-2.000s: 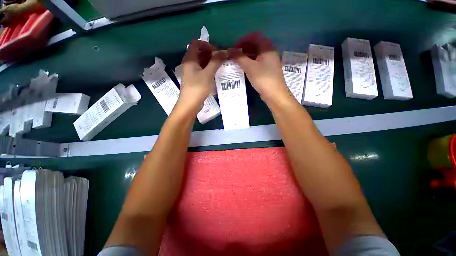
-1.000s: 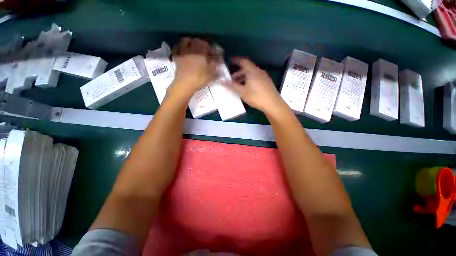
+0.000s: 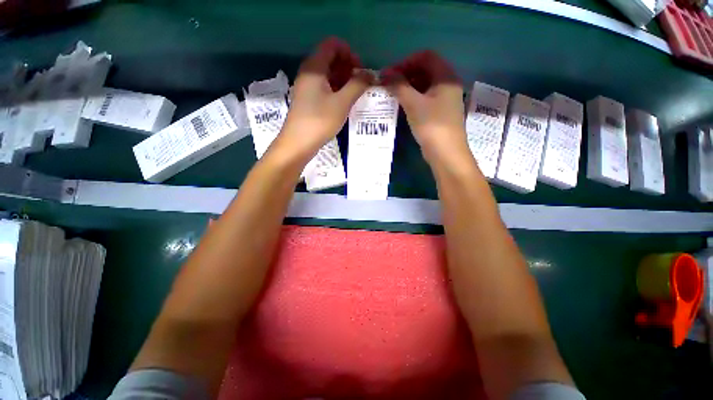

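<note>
A slim white folding carton (image 3: 372, 148) with a barcode lies upright in the picture on the green belt (image 3: 258, 47), its near end over the pale edge strip. My left hand (image 3: 322, 98) holds its far end on the left side. My right hand (image 3: 428, 98) holds the same end on the right side. The fingertips are slightly blurred and hide the end flap. Another carton (image 3: 324, 168) lies partly behind my left hand, and one with a raised flap (image 3: 267, 113) lies left of it.
Several closed cartons (image 3: 522, 144) stand in a row on the right. More cartons lie at left (image 3: 191, 139). A red foam mat (image 3: 360, 305) is under my forearms. Stacked flat blanks (image 3: 59, 305) are at lower left, an orange tape dispenser (image 3: 682, 297) at right, a red tray (image 3: 692, 31) at upper right.
Since one second ago, both hands have moved to the far end of a carton that now stands straight between them. Two seconds ago they held a carton similarly; the right row has since gained a carton.
</note>
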